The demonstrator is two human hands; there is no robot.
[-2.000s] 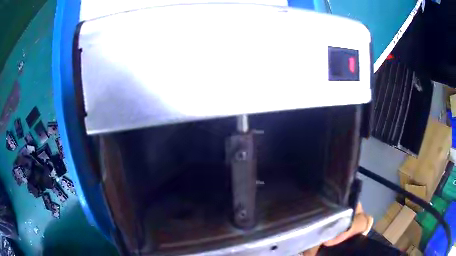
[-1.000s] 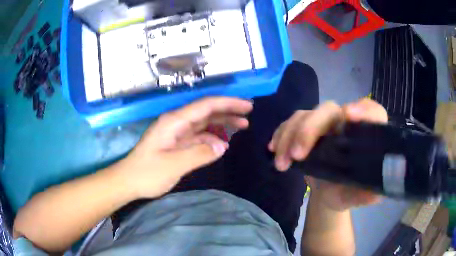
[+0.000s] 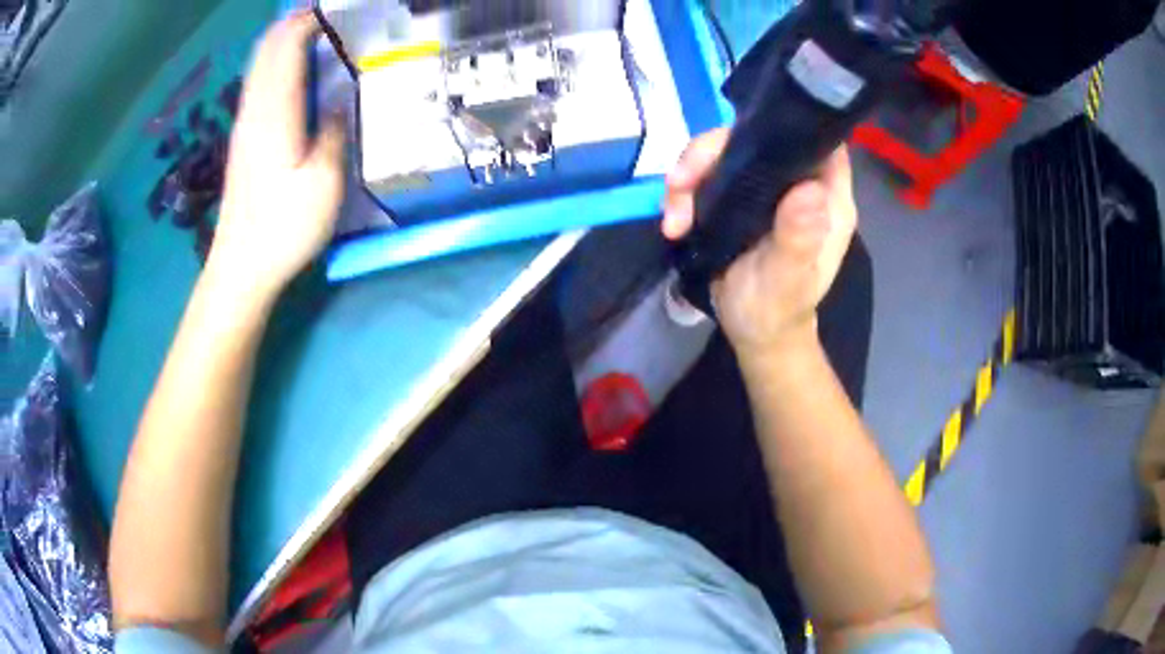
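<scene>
The silver-white machine housing (image 3: 588,128) lies in the blue tray (image 3: 479,233) at the top middle. A silver mounting plate (image 3: 501,70) with a metal bracket assembly (image 3: 509,134) sits on its white face. My left hand (image 3: 279,166), slightly blurred, is at the left side of the tray and housing; whether it grips them is unclear. My right hand (image 3: 779,243) is closed around a thick black electric screwdriver (image 3: 779,128) with a pale label, right of the tray. Its narrower end points down-left towards my lap.
A green bench mat (image 3: 345,345) has a pale edge running diagonally. Small black parts (image 3: 198,153) and knotted plastic bags (image 3: 64,275) lie at left. A red stool (image 3: 952,128), black crate (image 3: 1086,256) and yellow-black tape (image 3: 965,415) are at right.
The housing was upright with its black opening facing me, then showed its white face with the plate. My left hand has moved up-left to the tray. The screwdriver has swung upward and left.
</scene>
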